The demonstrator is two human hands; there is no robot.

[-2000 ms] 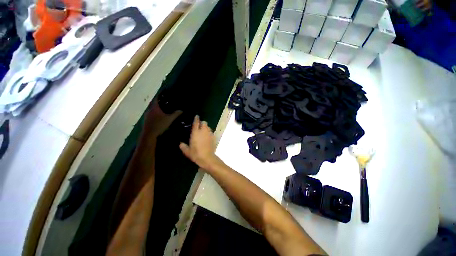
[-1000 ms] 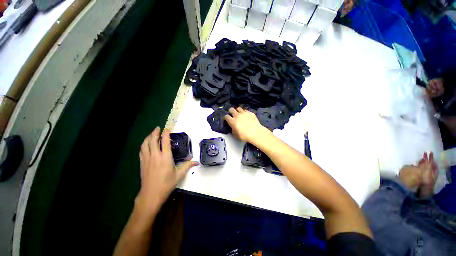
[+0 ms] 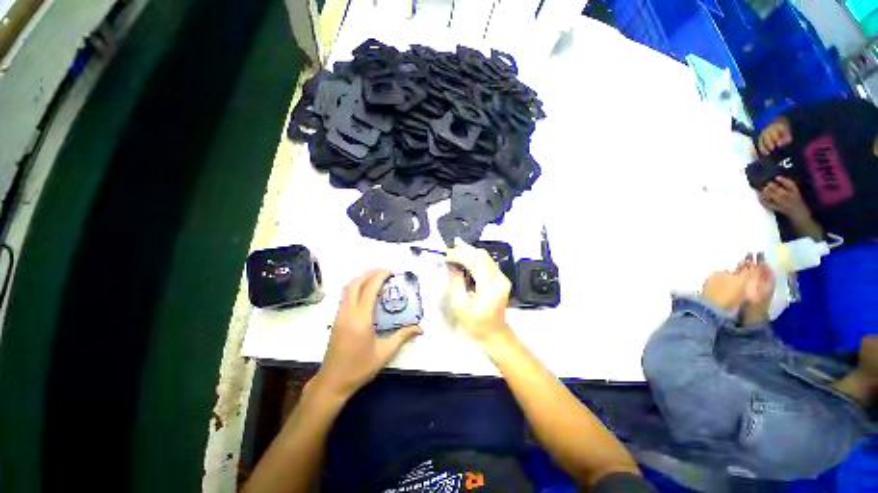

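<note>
My left hand grips a cube unit from its left side, its greyer face with a round centre turned up. My right hand is just right of the unit, fingers pinched on a slim dark tool whose dark end points left. The tool's hidden part is not clear. A black cube stands at the table's left edge. Two more cubes stand to the right; one is in full view, the other partly behind my right hand. The heap of die-cut black covers lies behind.
A dark green channel with a worn cream edge runs along the left. Another slim dark tool lies behind the right cubes. A person in denim sits at right, near a white bottle. Another person's hands hold a black object.
My left hand has moved from the left cube to the middle unit. My right hand has come back from the heap's front edge and now holds a slim tool. The view has shifted right.
</note>
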